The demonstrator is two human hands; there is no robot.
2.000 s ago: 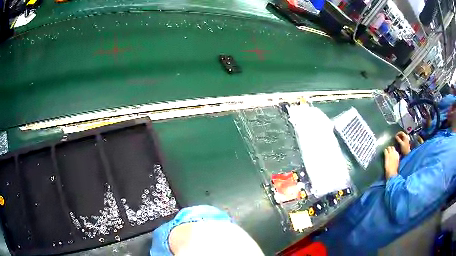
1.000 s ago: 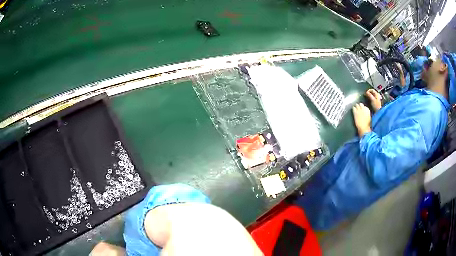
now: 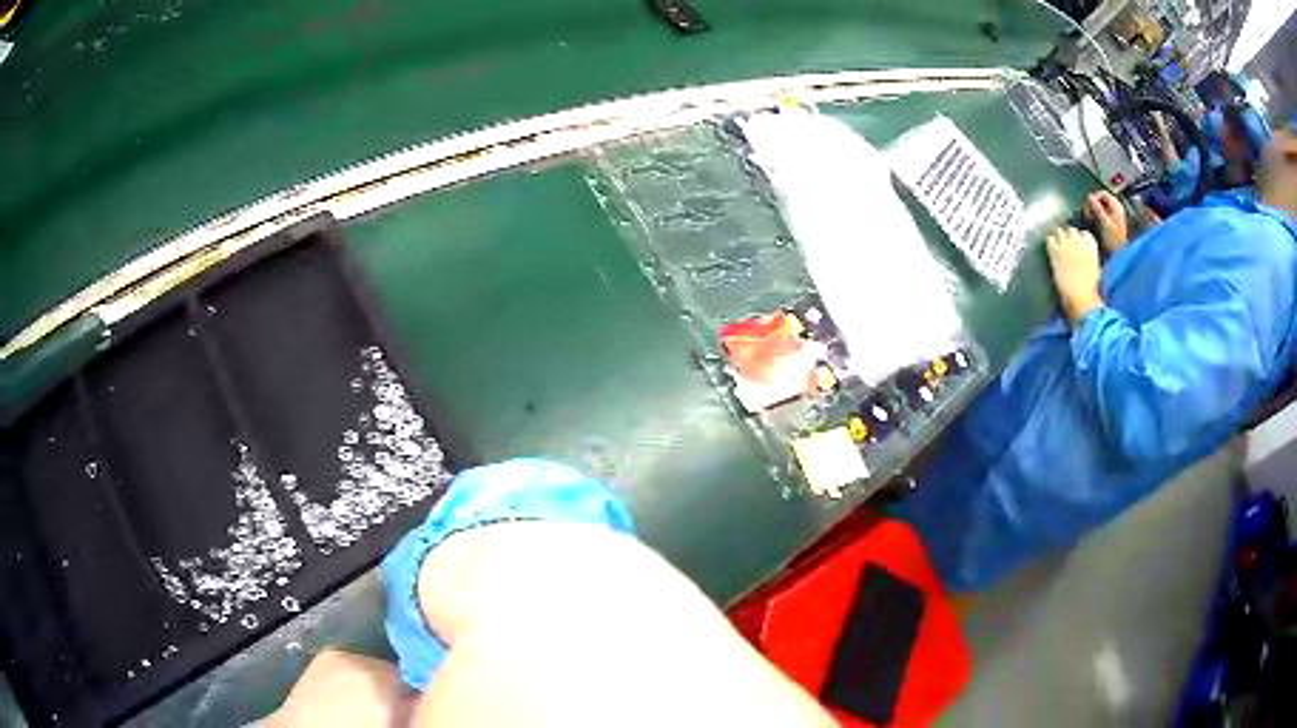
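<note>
A black tray point(image 3: 292, 334) with low dividers lies at left. Tiny silver rings point(image 3: 377, 469) are heaped in two of its sections, with a few scattered near its front edge. A bare, very bright arm or limb with a blue cuff is at the bottom middle, cut off by the frame's lower edge. Part of a bare hand point(image 3: 339, 693) shows at the bottom edge, left of the cuff, in front of the tray. I cannot tell whether it is my left or right hand. Its fingers and anything in them are hidden; no other hand of mine is visible.
A pale rail point(image 3: 498, 159) separates bench and green belt. A black part point(image 3: 679, 14) lies on the belt. Right are a clear blister tray point(image 3: 697, 242), white sheet point(image 3: 861, 242), red patch point(image 3: 764, 349), gridded tray point(image 3: 963, 202), red stool or bin point(image 3: 804, 619) and person in blue point(image 3: 1152, 377).
The view has swung right and down, so the tray sits further left and the red stool or bin shows. Part of a hand has come into view at the bottom left.
</note>
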